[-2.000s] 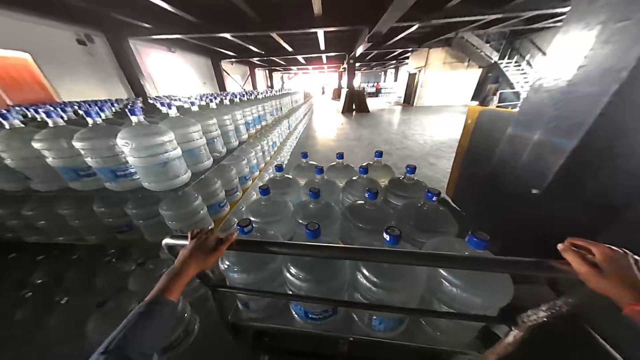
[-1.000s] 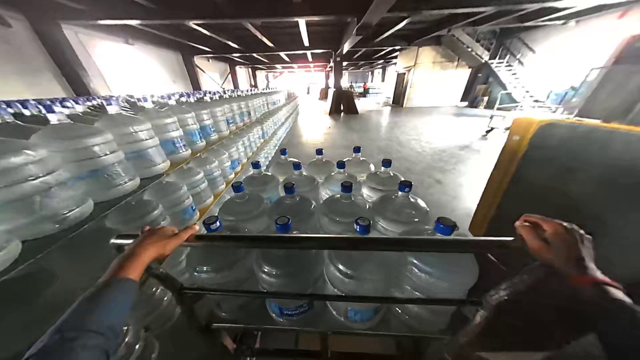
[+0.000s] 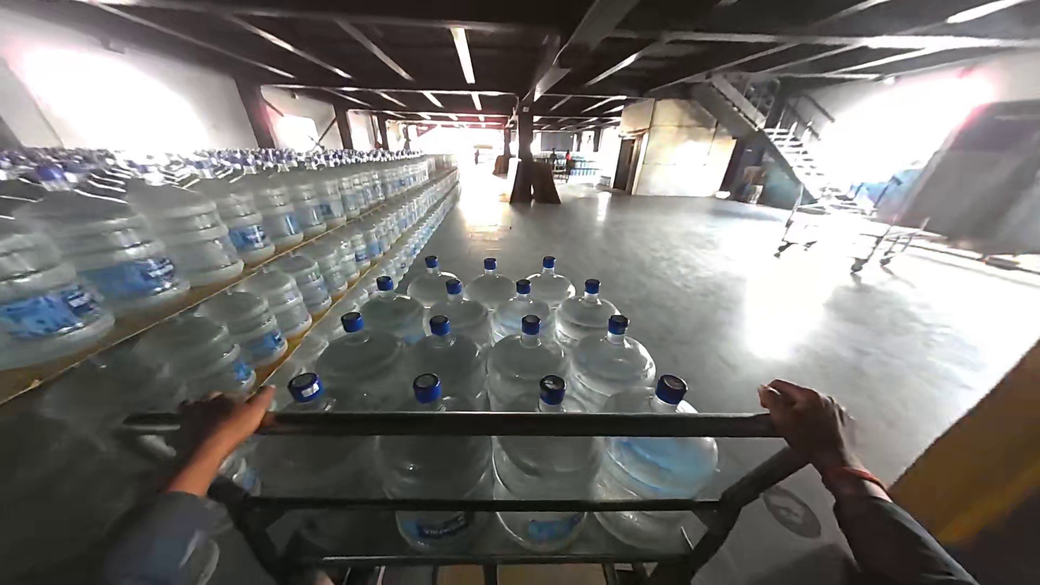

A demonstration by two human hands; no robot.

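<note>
Both hands grip the top bar of a dark metal cart handle point(image 3: 520, 424). My left hand point(image 3: 223, 418) is wrapped around its left end, the thumb lying along the bar. Around the right end is my right hand point(image 3: 808, 418), with a red band at the wrist. Beyond the bar, the cart carries several rows of large clear plastic water jugs point(image 3: 605, 361) with blue caps, standing upright. Lower rails cross in front of the nearest jugs and partly hide them.
On the left, long tiers of similar water jugs point(image 3: 134, 268) stand on boards point(image 3: 183, 305). Ahead is a dark pillar point(image 3: 524, 154) on the grey floor point(image 3: 682, 244). Wheeled metal carts point(image 3: 861, 231) and a staircase point(image 3: 792, 154) are at right. A yellow edge point(image 3: 983, 447) is close at lower right.
The right hand, off the bar's end or just at it two seconds ago, is now closed around it. The large yellow-edged dark panel has shifted to the lower right as the view moved.
</note>
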